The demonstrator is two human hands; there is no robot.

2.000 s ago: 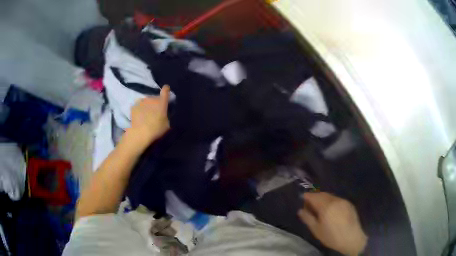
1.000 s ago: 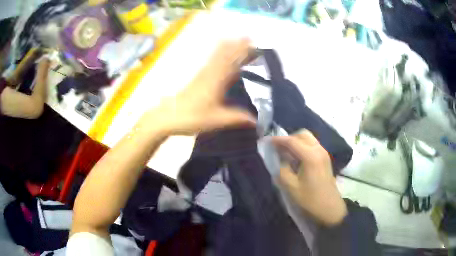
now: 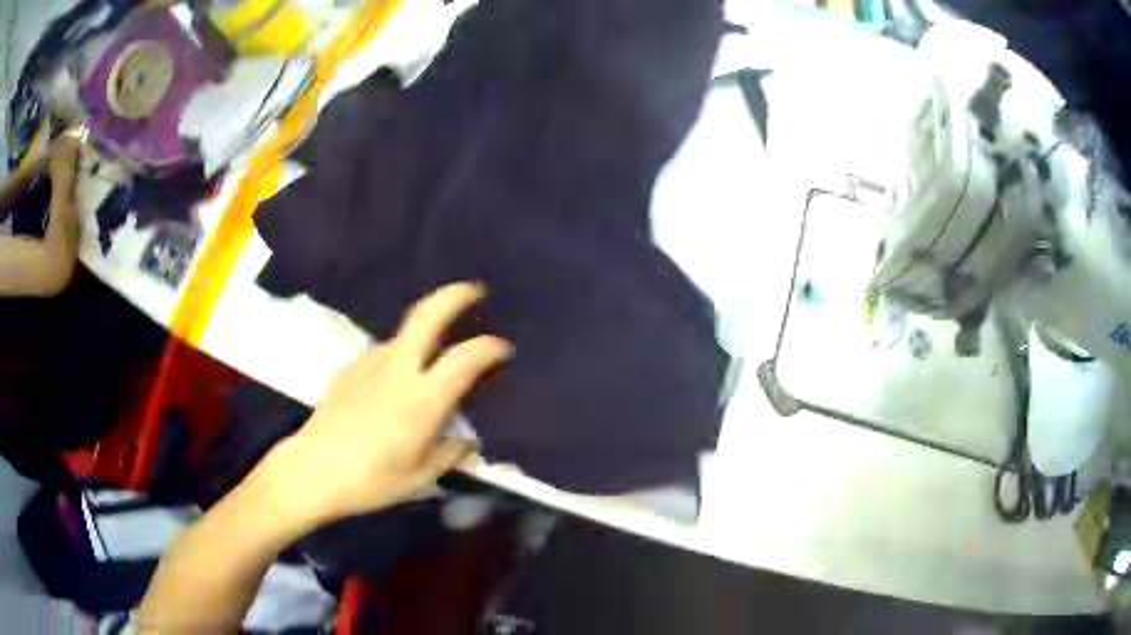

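A large dark navy garment panel [image 3: 533,236] lies spread over the white sewing table [image 3: 620,527], reaching from the top of the view to near the table's front edge. A pale strip shows under its lower right edge. My left hand [image 3: 403,409] is at the panel's lower left edge near the table's front edge, thumb and forefinger apart. I cannot tell if its lower fingers hold the cloth. My right hand is not in view. The sewing machine head [image 3: 961,211] stands at the right, with the needle plate and bed [image 3: 868,347] beside the panel.
Black scissors [image 3: 1036,491] and a white oval pad [image 3: 1067,403] lie at the right. Yellow edging [image 3: 236,236] runs along the left, with a purple machine part [image 3: 146,84] beyond it. Another person's arm [image 3: 50,236] is at the far left. Dark and white pieces [image 3: 137,527] lie below.
The navy cloth, bunched between both hands a second ago, now lies spread on the table. My left hand has moved down and left. My right hand has left the view.
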